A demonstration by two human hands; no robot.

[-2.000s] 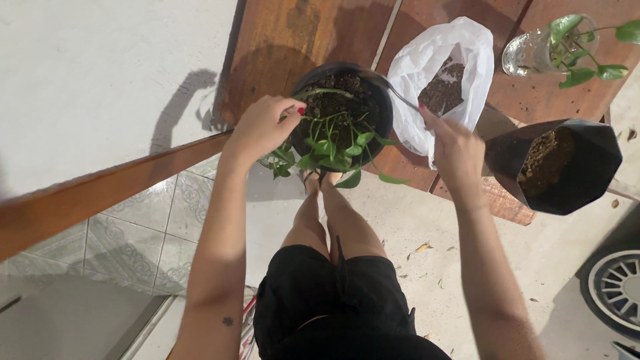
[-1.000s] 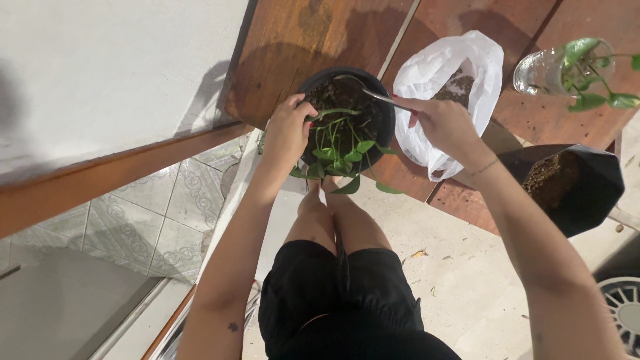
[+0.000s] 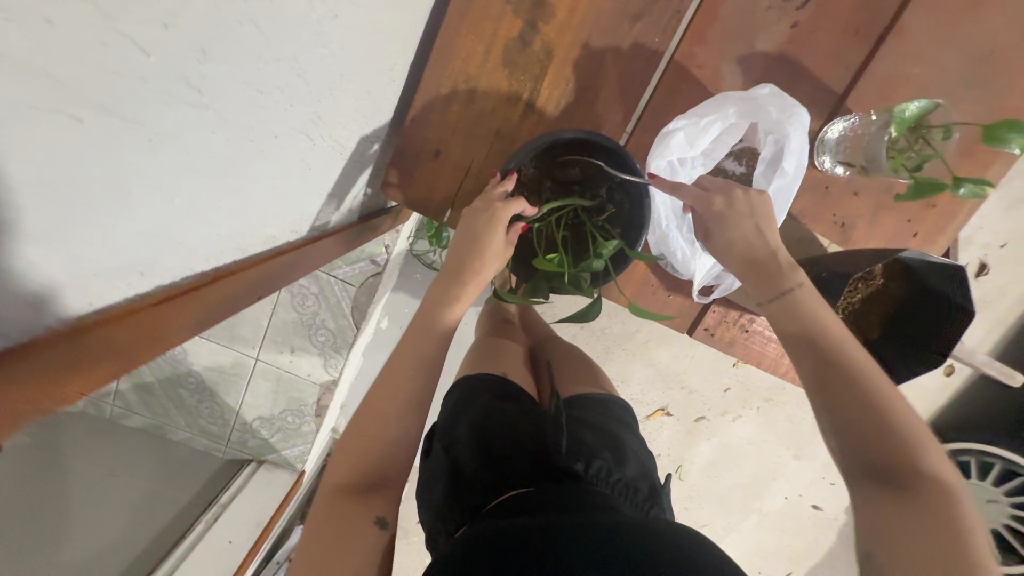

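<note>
A round black plant pot [image 3: 638,232] stands at the near edge of the wooden table, with dark soil and a leafy green vine plant [image 3: 570,260] in it. My right hand [image 3: 732,220] holds a metal spoon [image 3: 612,170] by its handle, its bowl on the soil near the far side of the pot. At the pot's left rim is my left hand [image 3: 488,232], fingers bent over the soil beside a green stem; whether they pinch the stem is not plain. Right of the pot sits a white plastic bag [image 3: 676,152] with soil inside, partly behind my right hand.
A black angular pot [image 3: 920,320] holding brown soil is at the right, partly behind my right forearm. Beyond it, a clear glass jar [image 3: 848,146] with leafy cuttings lies or stands on the wooden table [image 3: 496,72]. A white wall [image 3: 200,120] borders the left side.
The spoon's bowl now rests on the soil towards the pot's far side, and my right index finger extends along the handle. My left hand stays at the left rim.
</note>
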